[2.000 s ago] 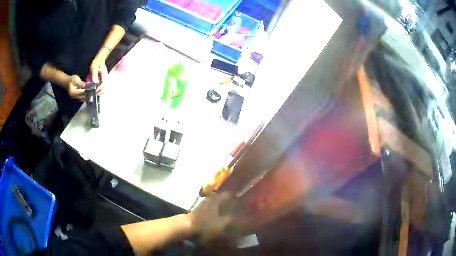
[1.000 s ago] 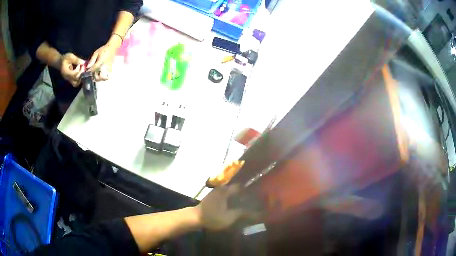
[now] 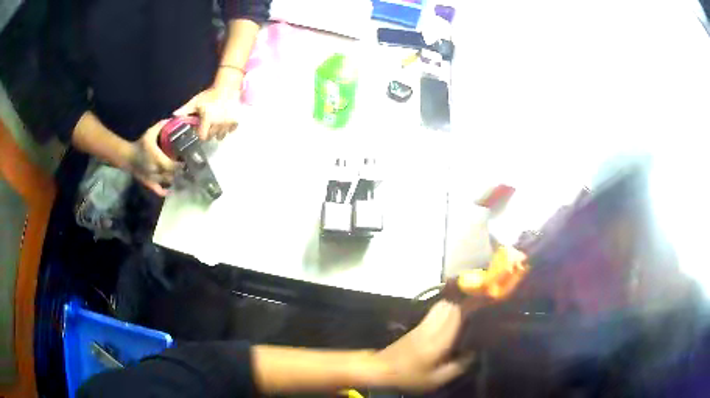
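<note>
My left hand (image 3: pixel 424 350) reaches in from the lower left, blurred, beside the dark machine edge. Its fingers are unclear and I cannot tell if it holds anything. An orange-yellow handle (image 3: pixel 494 276) lies just above and right of its fingertips, by the table's right corner. A grey metal mould core insert with two square blocks (image 3: pixel 352 214) stands on the white table (image 3: pixel 272 233). My right hand is not in view.
Across the table, a second person's hands (image 3: pixel 222 113) hold a dark metal insert with a red-pink part (image 3: pixel 177 134). A green bottle or packet (image 3: pixel 335 89) and a phone-like black item (image 3: pixel 434 101) lie on the table. A blue crate (image 3: pixel 117 334) is lower left.
The view has swung, so the table and crate appear further right. My left hand stays near the orange-yellow handle. The second person's metal piece is turned, with more red-pink showing.
</note>
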